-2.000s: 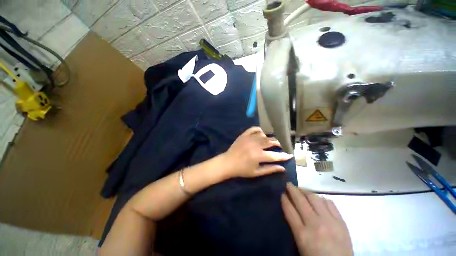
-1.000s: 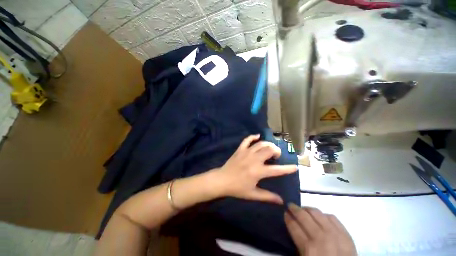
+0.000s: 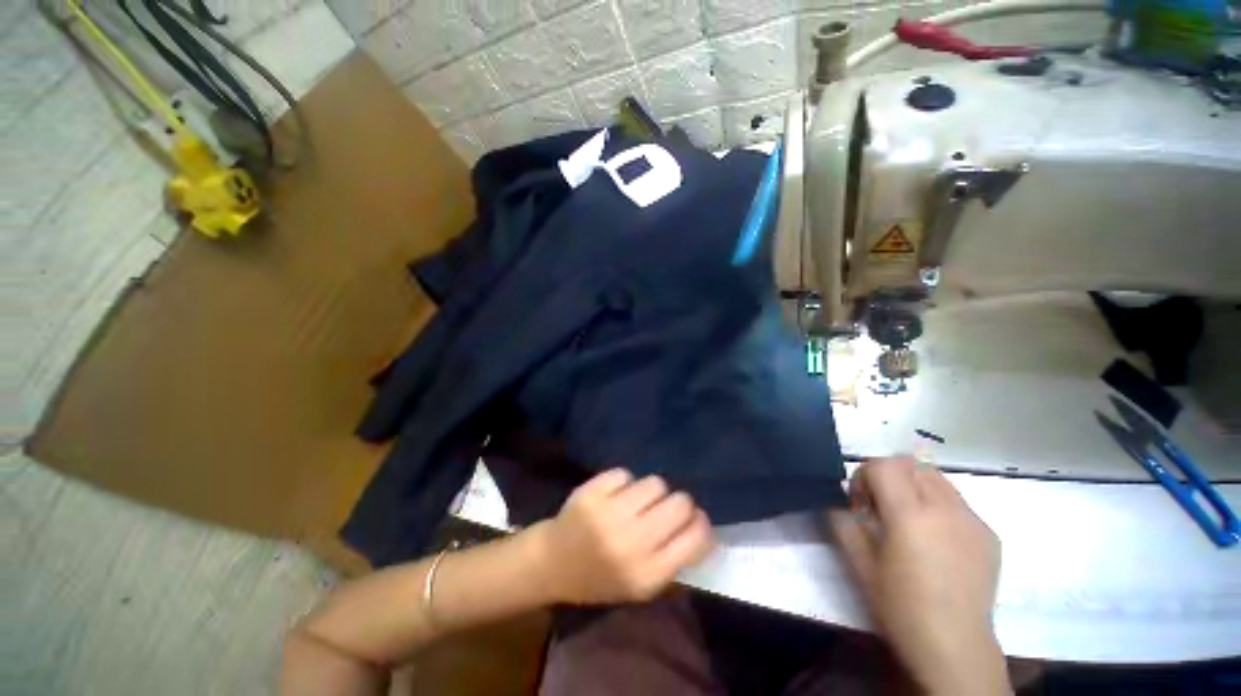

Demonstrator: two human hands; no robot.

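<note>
A navy garment (image 3: pixel 681 367) with a white print (image 3: pixel 647 177) lies spread left of the sewing machine head (image 3: pixel 1062 177). Its right edge is beside the green-lit needle area (image 3: pixel 817 356). My left hand (image 3: pixel 633 537) is curled in a fist on the garment's near edge, its fingertips hidden. My right hand (image 3: pixel 919 551) pinches the garment's near right corner between thumb and fingers, in front of the needle area. The stretch of near edge between my hands is fairly straight. The needle tip is too small to make out.
Blue-handled snips (image 3: pixel 1184 483) and a black scrap (image 3: pixel 1143 392) lie right on the machine bed (image 3: pixel 1007 408). A light-blue rod (image 3: pixel 759 211) hangs left of the head. A cardboard panel (image 3: pixel 259 367) stands left, with a yellow plug (image 3: pixel 211 197) above it. White brick-patterned wall (image 3: pixel 544 68) is behind.
My left hand has moved from flat on the cloth near the needle to the near edge, now curled. The near edge has come up onto the table, uncovering my lap. The view has shifted.
</note>
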